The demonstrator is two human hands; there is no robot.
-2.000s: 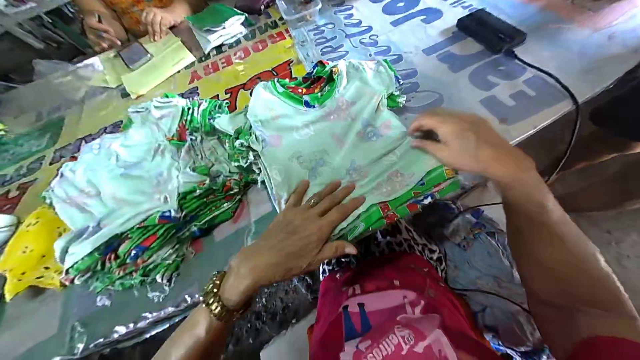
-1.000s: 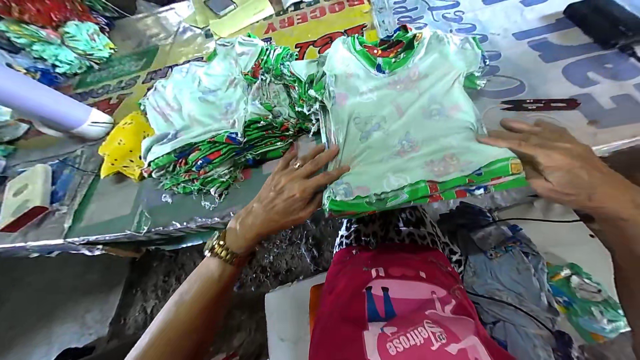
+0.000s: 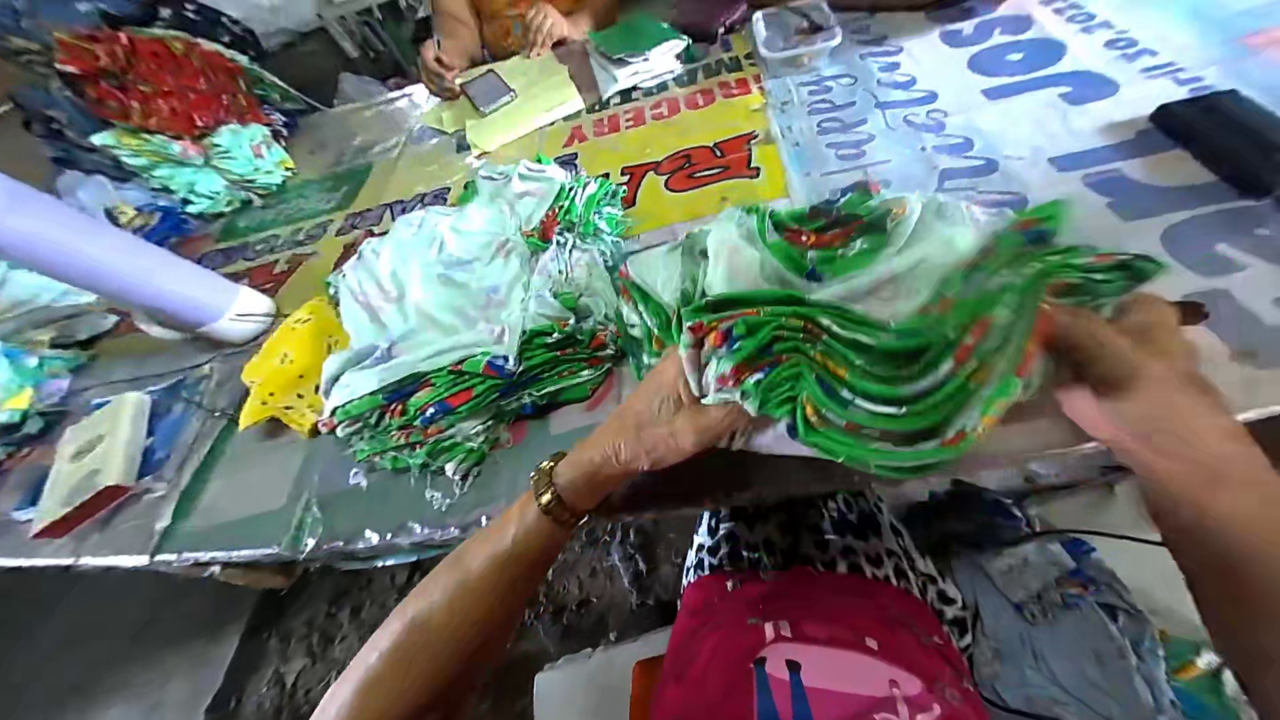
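A stack of small white shirts with green patterned trim (image 3: 860, 350) is held up at the table's near edge, its lower edges fanned and sagging between my hands. My left hand (image 3: 680, 415) grips the stack's left end, the fingers partly hidden by cloth. At the right end my right hand (image 3: 1120, 350), blurred, closes on the stack. Just left of it lies another pile of similar shirts (image 3: 440, 290), topped by a pale, crumpled one. A yellow dotted cloth (image 3: 295, 370) touches that pile's left side.
Across the table (image 3: 260, 500) a person's hands (image 3: 540, 30) rest near yellow paper (image 3: 525, 110) and a phone (image 3: 488, 91). A black device (image 3: 1220, 140) is at right. A purple-sleeved arm or tube (image 3: 110, 255), red garments (image 3: 150, 80) and a whitish block (image 3: 95, 460) are at left.
The right-hand stack lay flat with my hands resting on or beside it; now both hands grip it, and its near edges are lifted and bent.
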